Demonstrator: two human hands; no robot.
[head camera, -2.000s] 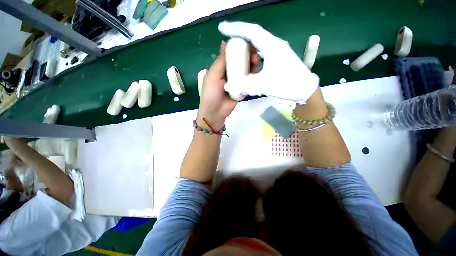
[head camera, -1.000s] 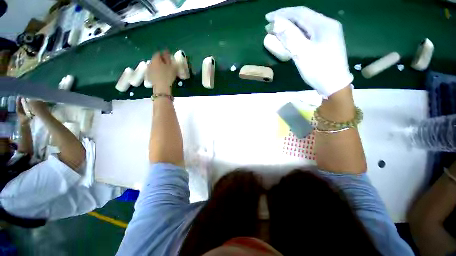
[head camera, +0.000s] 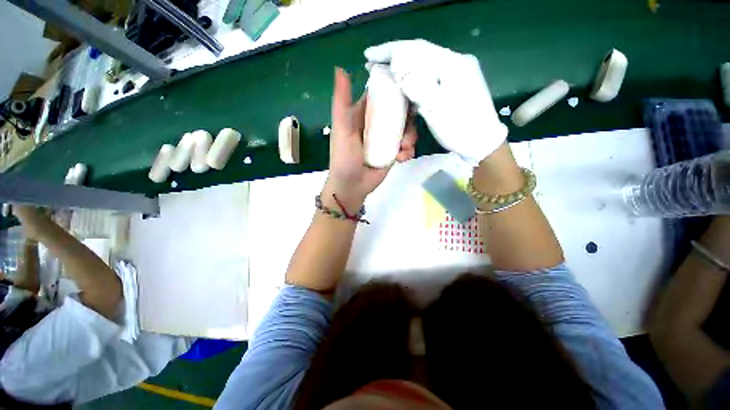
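A white rounded device (head camera: 386, 118) is held upright over the near part of the green conveyor belt. My bare left hand (head camera: 356, 144) holds it in the palm, fingertips around its right side and thumb pointing up, apart from it. My right hand (head camera: 448, 96), in a white glove, touches the device's upper end with its fingertips; whether it grips it is unclear. Below, on the white table, lie a sheet of small red labels (head camera: 459, 237) and a grey-green pad (head camera: 448, 195), partly on the sheet's yellow edge.
Several white devices (head camera: 224, 149) lie left on the green conveyor belt (head camera: 312, 76); one shows a dark hole. Others lie right, near white scraps. A dark tray (head camera: 684, 132) and clear ribbed bottle (head camera: 680, 190) stand right. A grey bar (head camera: 72, 196) crosses left. People's arms show on both sides.
My left hand has come back from the devices at left and now holds a device. My gloved hand has moved left and down to meet it.
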